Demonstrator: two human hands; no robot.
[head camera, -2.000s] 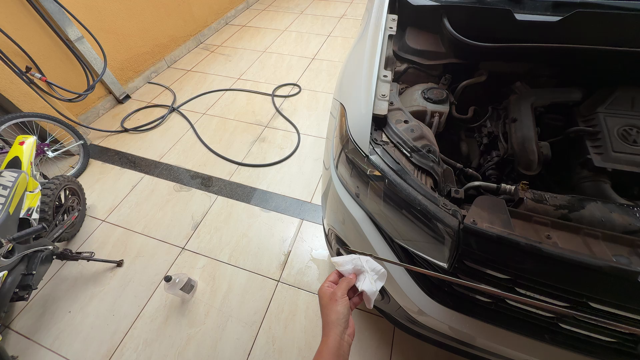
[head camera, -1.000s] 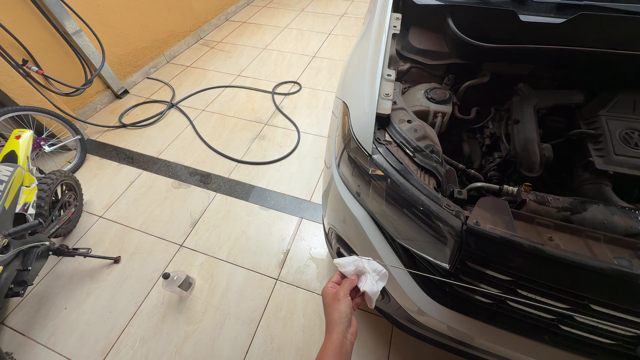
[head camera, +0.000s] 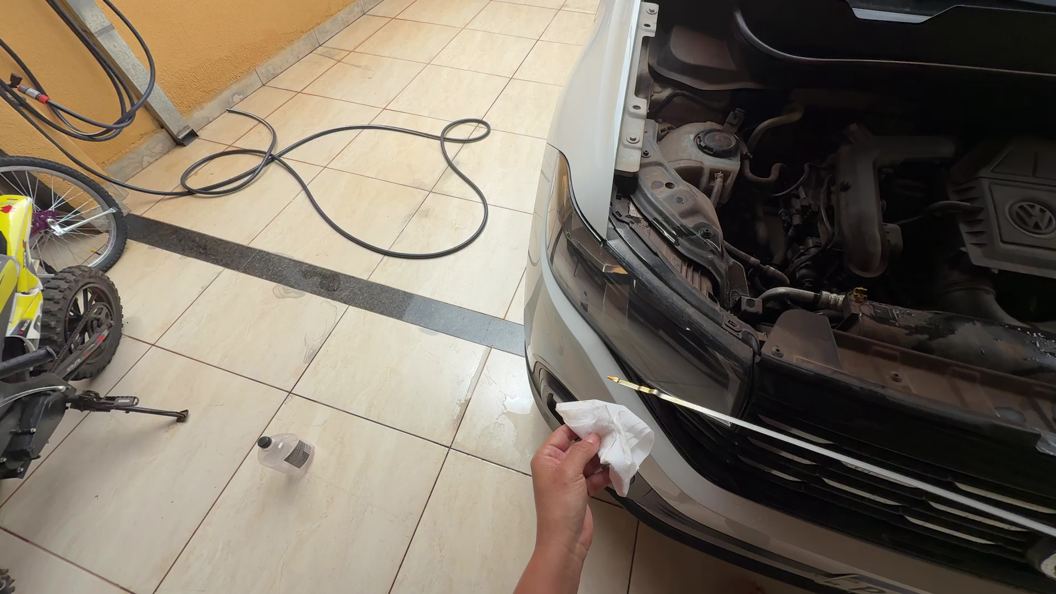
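My left hand [head camera: 565, 483] comes up from the bottom middle and pinches a crumpled white paper towel or cloth [head camera: 615, 437] between thumb and fingers. Just above it is the yellowish, pointed tip of an engine oil dipstick [head camera: 742, 422], apart from the cloth. The thin metal blade runs off to the lower right in front of the headlight [head camera: 652, 330] and grille [head camera: 825, 470] of a white car. What holds its far end is out of sight, and so is my right hand.
The open engine bay shows a coolant reservoir [head camera: 701, 153] and a VW engine cover [head camera: 1015, 206]. A clear bottle with a black cap [head camera: 286, 455] stands on the tiles. A black hose [head camera: 363, 247] loops across the floor. A motorbike [head camera: 25, 355] and bicycle wheel [head camera: 62, 210] are at left.
Earlier the dipstick's blade ran down to the cloth; now its tip shows free above it. My left hand has kept its hold on the cloth and stayed in about the same place.
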